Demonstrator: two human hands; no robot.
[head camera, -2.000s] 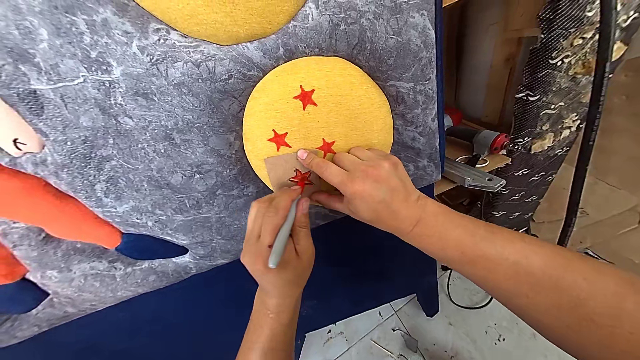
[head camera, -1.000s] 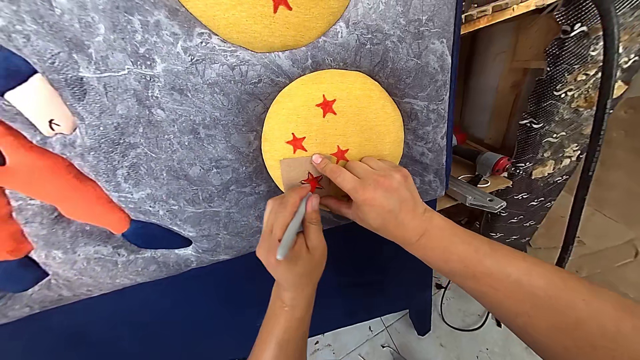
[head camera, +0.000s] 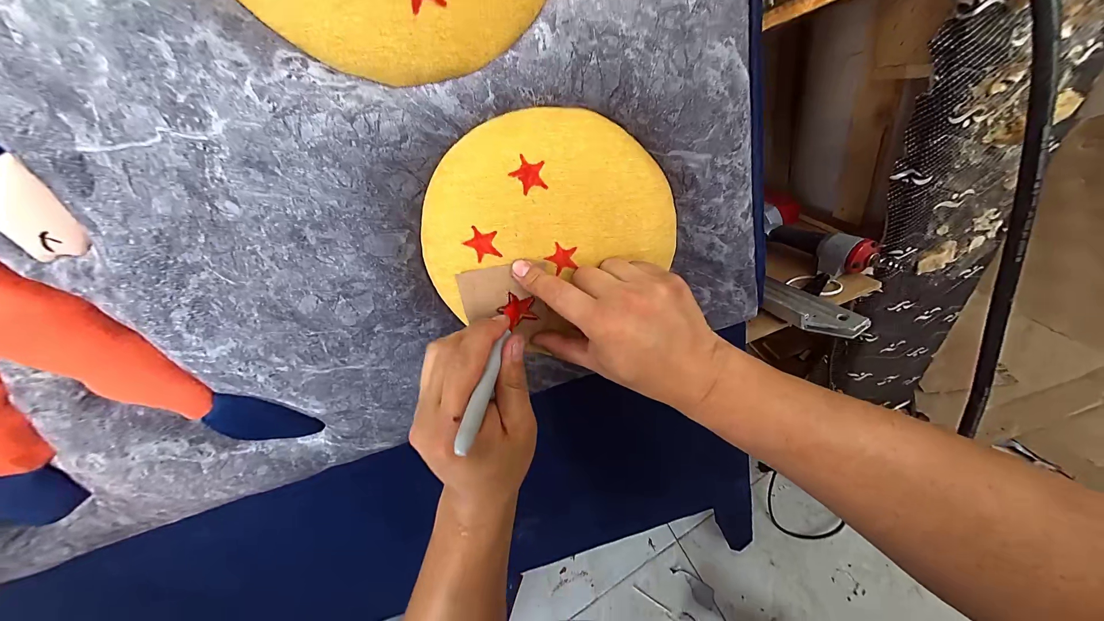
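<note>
A yellow fabric disc (head camera: 595, 190) with several red stars lies on a grey mottled fabric panel (head camera: 362, 233). On the disc's lower left sits a piece of brown cardboard (head camera: 483, 291) with a star-shaped cutout, red showing inside it. My left hand (head camera: 479, 410) grips a grey marker pen (head camera: 481, 392), its tip at the lower part of that star. With fingers spread, my right hand (head camera: 634, 323) presses the cardboard against the disc from the right; it covers the cardboard's right part.
Another yellow disc (head camera: 397, 39) is at the top edge. Orange and dark blue shapes (head camera: 95, 345) lie at left. A dark blue band (head camera: 604, 466) runs below the panel. At right are a power tool (head camera: 828, 248), a metal bar (head camera: 811, 309) and a black hose (head camera: 1009, 224).
The red inside the cutout looks fuller than two seconds ago. Both hands keep their places at the cardboard, the pen still held in my left.
</note>
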